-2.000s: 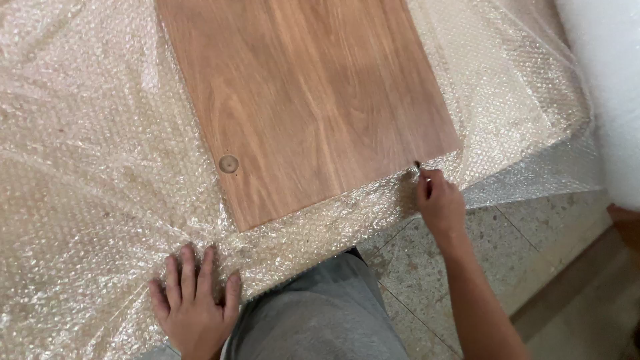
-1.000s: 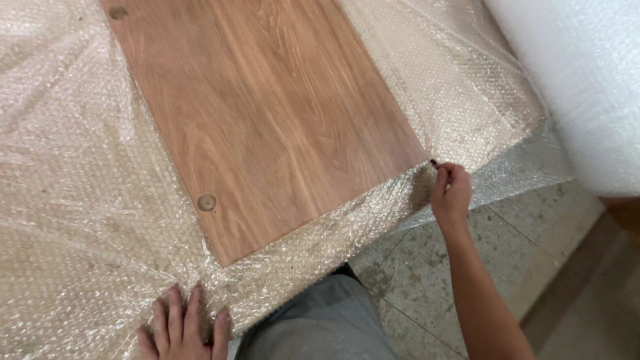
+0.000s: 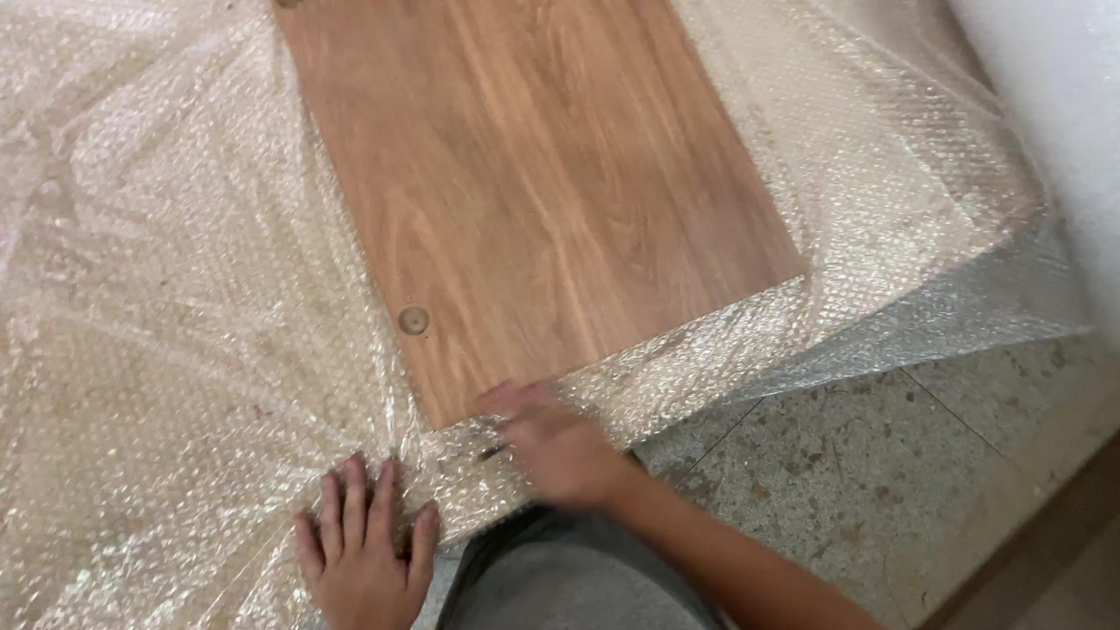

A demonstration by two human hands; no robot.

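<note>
A wood-grain panel (image 3: 560, 192) with round recessed holes along its left side lies on a sheet of bubble wrap (image 3: 192, 332). My left hand (image 3: 367, 542) rests flat on the wrap with fingers spread, just below the panel's lower left corner. Blurred by motion, my right hand (image 3: 560, 437) is at the panel's lower edge near that corner, its fingers bent. A small dark, thin tool (image 3: 493, 452) shows beside it, apparently held in it; its kind cannot be made out.
A large roll of white bubble wrap (image 3: 1059, 114) stands at the upper right. The wrap's edge hangs over a speckled tile floor (image 3: 822, 464) at the lower right. My clothed lap (image 3: 577, 577) is close below the wrap's near edge.
My right hand has moved left along the panel's lower edge, from its lower right corner to near the lower left one. My left hand remains on the wrap.
</note>
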